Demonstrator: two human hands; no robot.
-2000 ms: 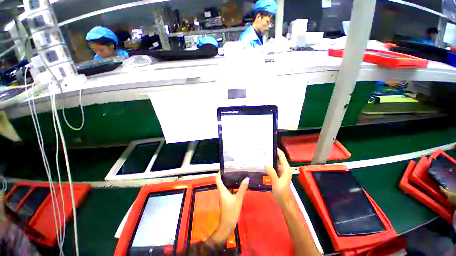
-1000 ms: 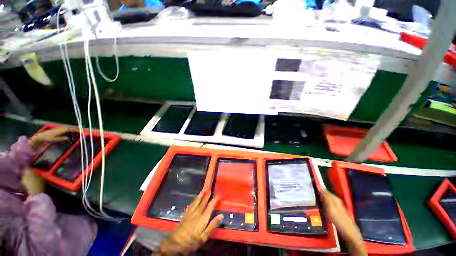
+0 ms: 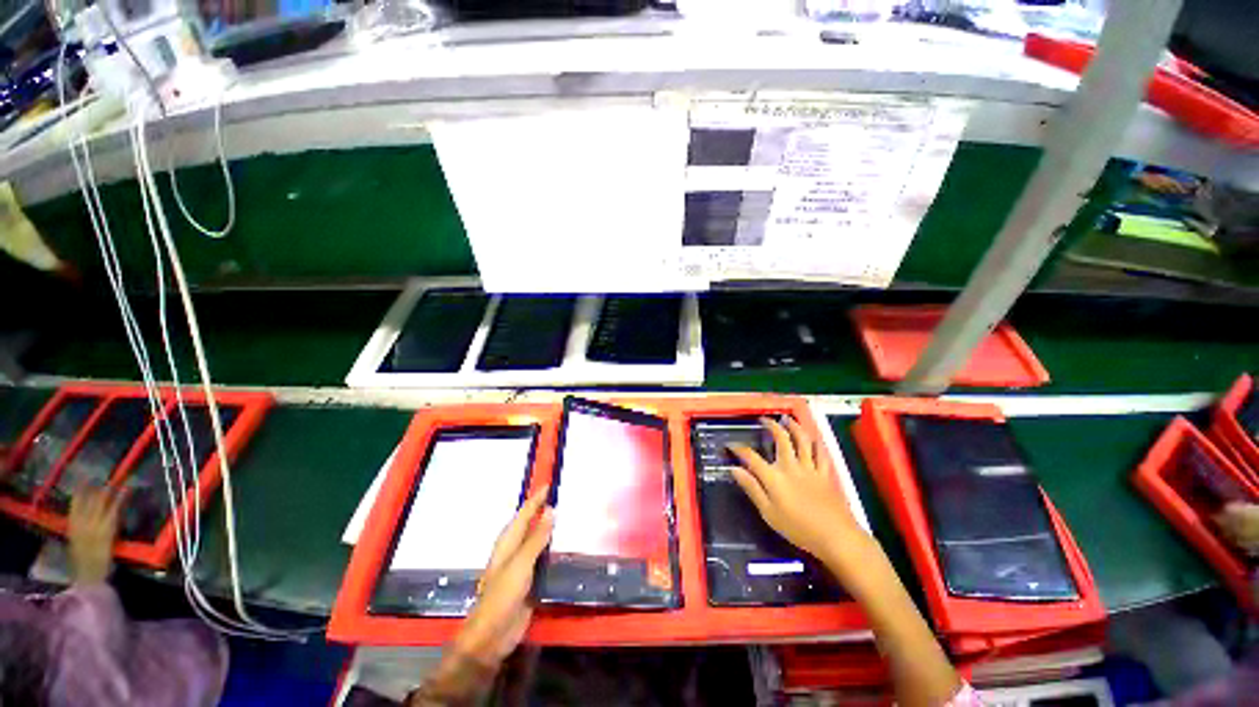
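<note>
A red three-slot tray [image 3: 635, 628] lies in front of me with three tablets. The left tablet [image 3: 463, 504] shows a white screen. The middle tablet [image 3: 612, 497] shows a white and pink screen with a small orange corner button and sits slightly tilted, its top edge over the tray rim. My left hand [image 3: 508, 587] grips its left edge. The right tablet [image 3: 739, 518] has a dark screen with small text lines at its upper left. My right hand [image 3: 798, 490] is over it with fingers spread, fingertips at the upper screen, holding nothing.
A red tray [image 3: 884, 456] with a dark tablet stands at right. A white tray [image 3: 532, 376] with dark tablets lies behind. Sheets [image 3: 815, 194] hang from the shelf. White cables [image 3: 173, 373] hang at left, before another person's hand [image 3: 94, 532]. A slanted post [image 3: 1029, 207] rises at right.
The middle tablet's left edge is now gripped by my left hand, and its screen went from red to white and pink. My right hand moved onto the right tablet, now dark. The left tablet turned white.
</note>
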